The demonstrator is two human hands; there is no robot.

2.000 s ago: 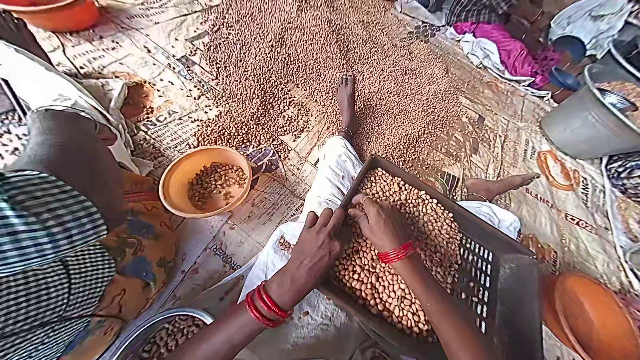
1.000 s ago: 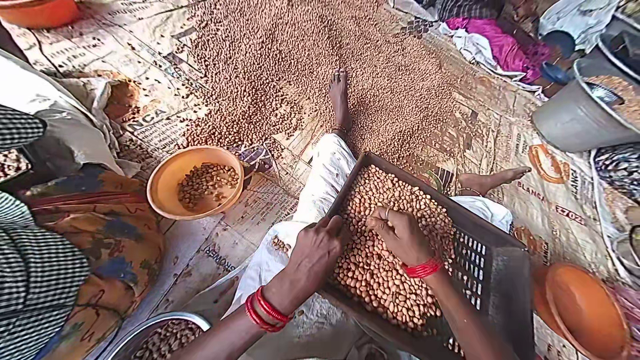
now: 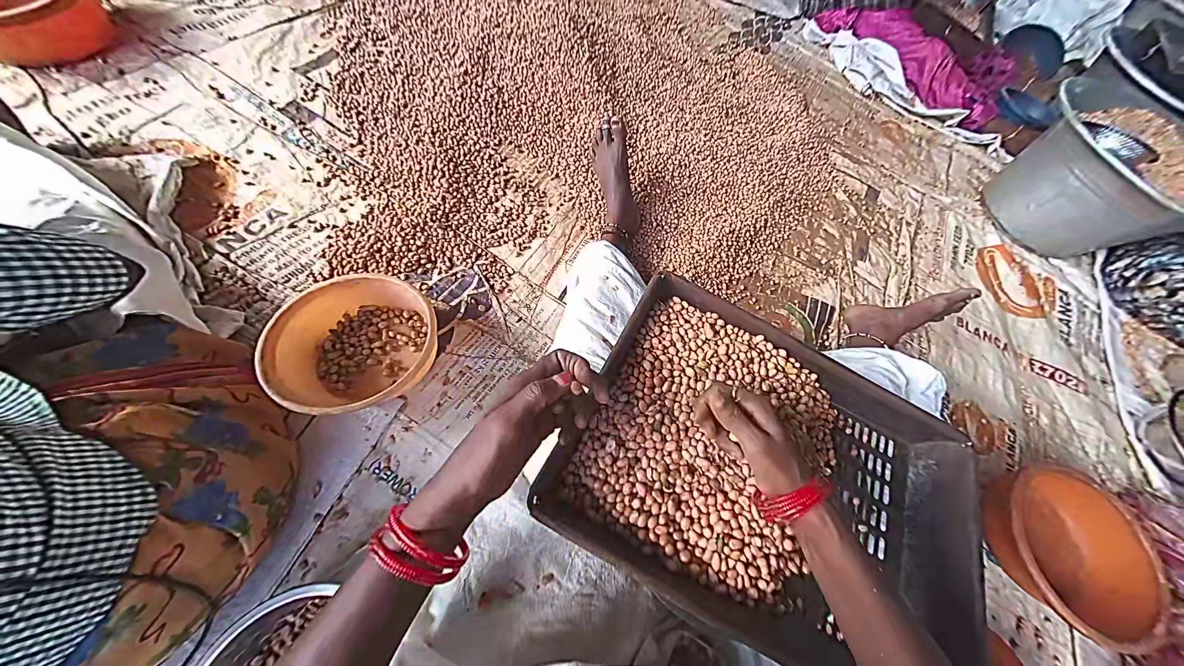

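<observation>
A dark slotted plastic crate (image 3: pixel 939 518) rests tilted across my lap. Brown nuts or seeds (image 3: pixel 684 490) cover much of its floor. My left hand (image 3: pixel 555 393) is at the crate's left rim, fingers curled with a small reddish bit between thumb and fingertips; what it is cannot be made out. Over the pile in the crate is my right hand (image 3: pixel 749 430), its fingers bent down near the nuts; whether it pinches one is hidden. Red bangles circle both wrists. To the left stands an orange plastic bowl (image 3: pixel 277 356) with darker pieces in it.
A large heap of nuts (image 3: pixel 518 102) spreads over the printed sheets (image 3: pixel 934 240) around my outstretched foot. A person in checked cloth (image 3: pixel 65 518) sits at left. A metal basin (image 3: pixel 268 606) is at bottom left, grey buckets (image 3: pixel 1054 194) at upper right, an orange basin (image 3: pixel 1091 555) at lower right.
My right hand has moved away from my left, where both were close together two seconds ago, and is over the nuts. The left hand stays by the crate's rim, its fingers turned differently.
</observation>
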